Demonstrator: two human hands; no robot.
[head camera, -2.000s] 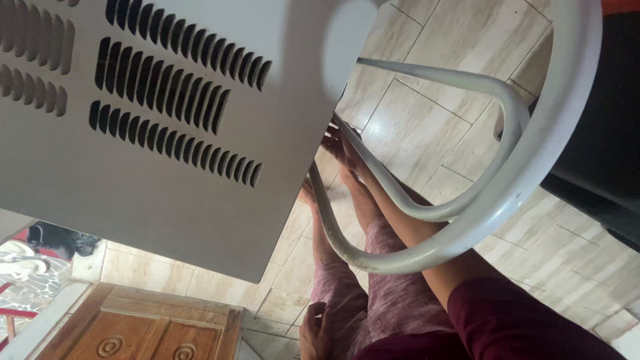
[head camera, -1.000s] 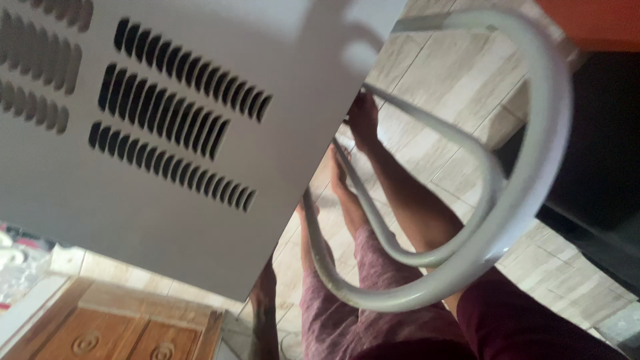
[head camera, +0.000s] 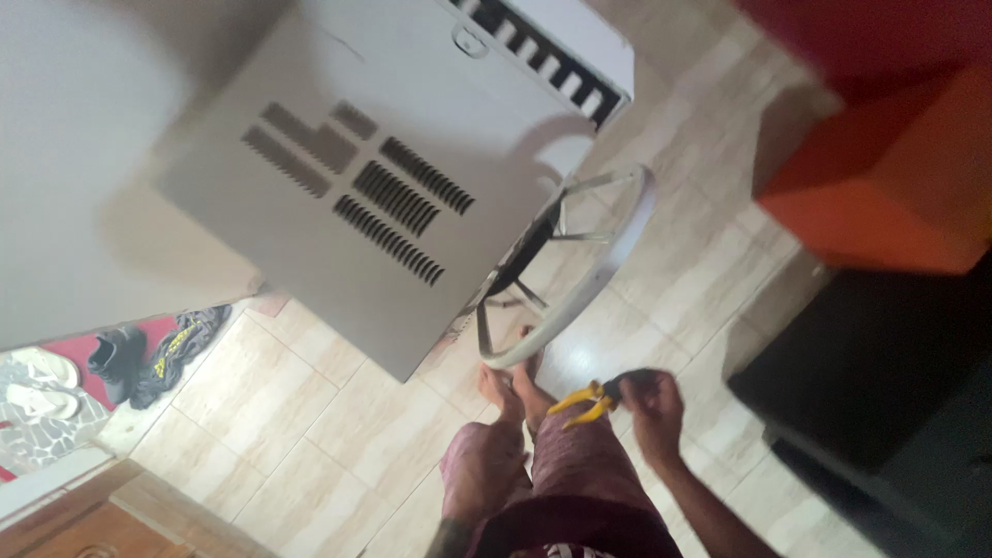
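My right hand (head camera: 655, 403) holds pliers (head camera: 595, 399) by their dark end, with the yellow handles pointing left, above my right thigh. My left hand (head camera: 504, 461) is blurred against my left thigh; its fingers cannot be made out. Ahead of me stands a light metal appliance casing (head camera: 325, 271) with rows of louvred vents (head camera: 395, 198) and a slotted dark strip (head camera: 542, 62) along its upper edge. A pale tubular metal ring (head camera: 593, 287) with thin bars, like part of a stool, juts out at the casing's right side. Neither hand touches the casing.
Tiled floor (head camera: 310, 418) surrounds my bare feet. An orange object (head camera: 883, 178) and a large dark piece of furniture (head camera: 845, 364) stand at right. Sandals (head camera: 39, 384), a dark boot (head camera: 116, 364) and crumpled cloth (head camera: 182, 349) lie at left, above a wooden panelled piece (head camera: 101, 519).
My right hand has come back from beyond the tubular ring and now shows pliers. My left hand has moved from beside the casing's lower corner to my thigh. The view has pulled back.
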